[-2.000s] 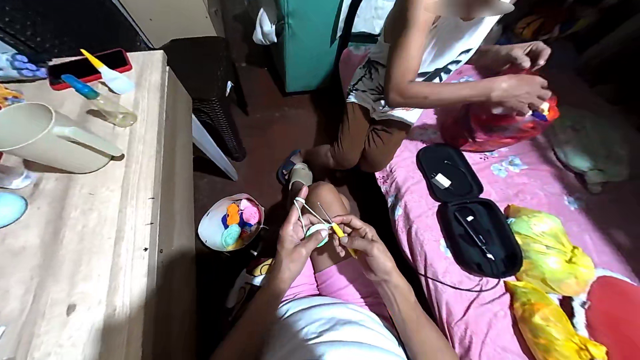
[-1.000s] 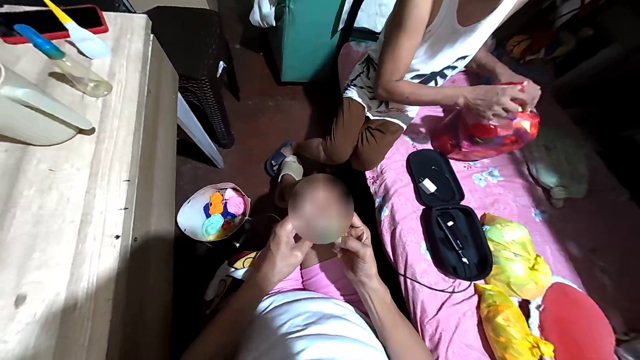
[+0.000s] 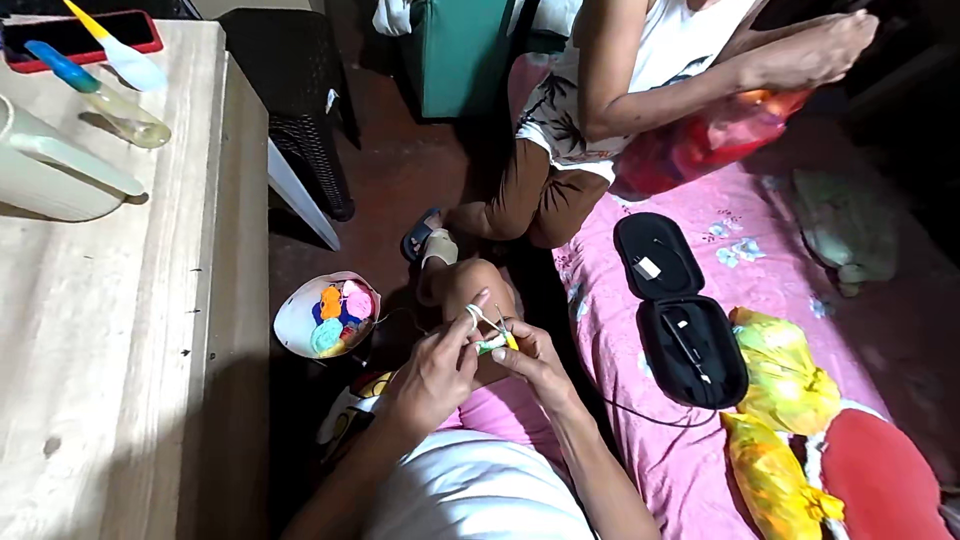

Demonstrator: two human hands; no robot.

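My left hand [image 3: 442, 367] holds a small piece of green and white crochet work [image 3: 490, 345], with pale yarn [image 3: 474, 311] looped over its raised index finger. In my right hand [image 3: 534, 360] is a crochet hook with a yellow handle [image 3: 511, 340]; its thin metal shaft points up beside the yarn. Both hands are close together above my lap. Left of them, a white container [image 3: 296, 319] holds balls of yarn in orange, pink, dark blue and mint.
A wooden table [image 3: 165, 247] with a pitcher [image 3: 60, 165] and a phone [image 3: 82, 41] stands left. On the pink bed [image 3: 607, 345] at right lie an open black case [image 3: 691, 352] and yellow plastic bags [image 3: 784, 375]. Another person [image 3: 622, 90] sits there with a red bag [image 3: 697, 142].
The other person's hands have risen, and the red bag now hangs tilted beneath them. My left index finger stands raised with yarn around it, as in the oldest frame.
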